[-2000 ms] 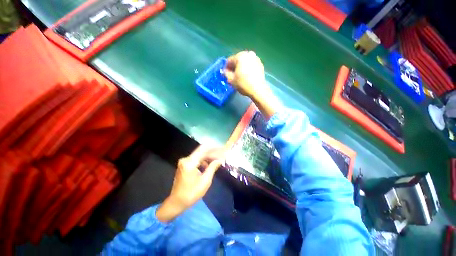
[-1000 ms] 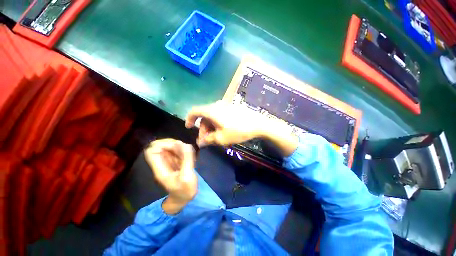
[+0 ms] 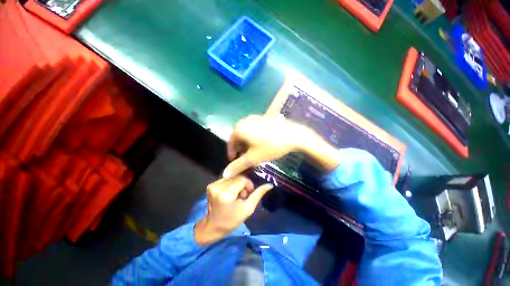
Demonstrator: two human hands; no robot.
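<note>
The laptop base [image 3: 346,131] lies open on an orange-red foam pad [image 3: 313,88] at the bench edge, its black battery at the far side. The green mainboard shows partly under my right forearm. My right hand [image 3: 268,142] is over the base's near left corner, fingers bent down. My left hand [image 3: 228,205] is just below it, at the bench edge, fingers curled and touching or nearly touching the right fingertips. Any small part between the fingers is hidden. A blue parts bin [image 3: 241,51] with small bits inside stands beyond my hands.
Foam pads [image 3: 50,117] are stacked at left. A silver-grey screw feeder [image 3: 461,204] stands at right. Another laptop base [image 3: 442,98] lies on a pad at far right, with a blue tray [image 3: 468,56] behind it. Other padded units show at the top edge.
My right hand has come from the blue bin back to the base's near left corner. My left hand has moved right, up against it. The view has shifted.
</note>
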